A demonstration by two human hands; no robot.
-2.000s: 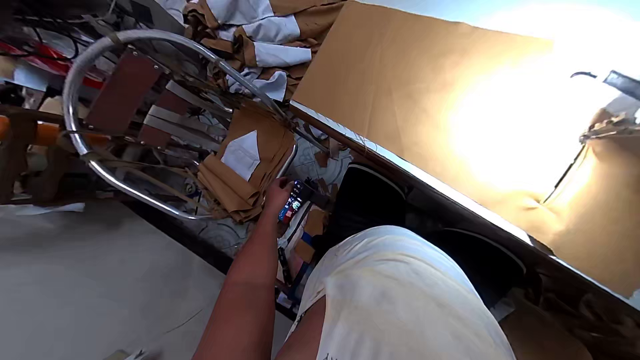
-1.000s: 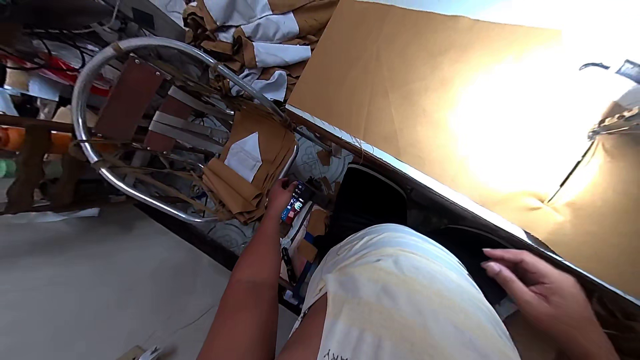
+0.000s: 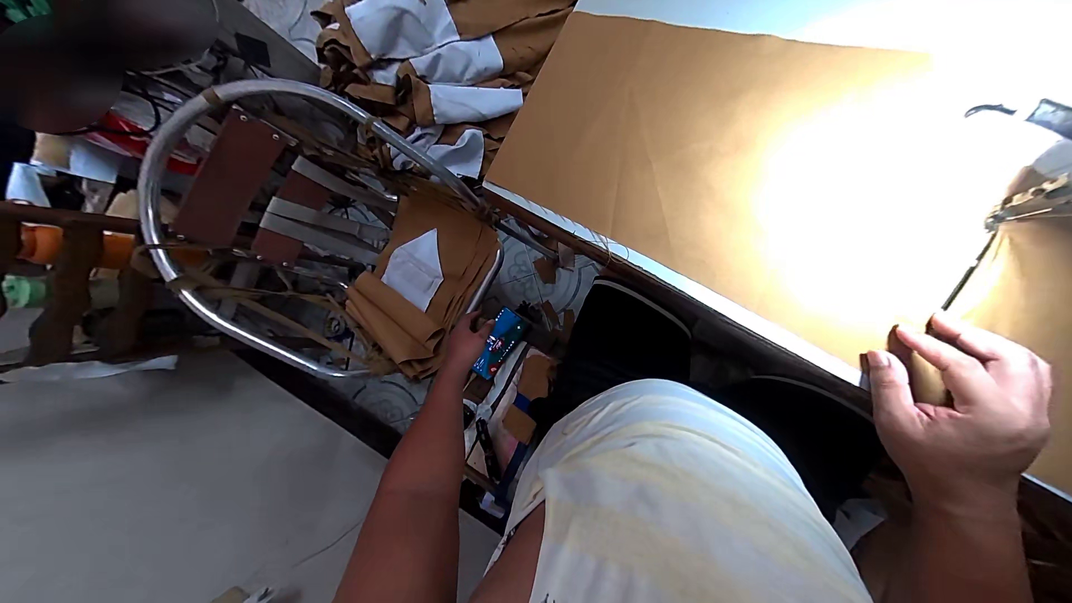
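My left hand (image 3: pixel 466 342) holds a smartphone (image 3: pixel 500 343) with its screen lit, low beside a chair and above the cluttered floor. My right hand (image 3: pixel 959 394) is at the near edge of the table, its fingers curled around a small tan object (image 3: pixel 927 378) that I cannot identify. Under that hand and far to its left spreads a brown sheet of material (image 3: pixel 653 126) on the white table. Just left of the phone, folded brown pieces (image 3: pixel 444 260) with a white patch (image 3: pixel 414 270) lie on the chair seat.
The round metal frame of the chair (image 3: pixel 155 193) stands at left. A heap of brown and white cloth pieces (image 3: pixel 469 63) lies behind it. Bright light falls on the table, where a thin dark rod (image 3: pixel 971 272) stands near my right hand. A wooden railing (image 3: pixel 63 289) is at far left.
My right hand, out of view two seconds ago, came in at the lower right and is now at the table edge with its fingers closed around something. My left hand still holds the phone.
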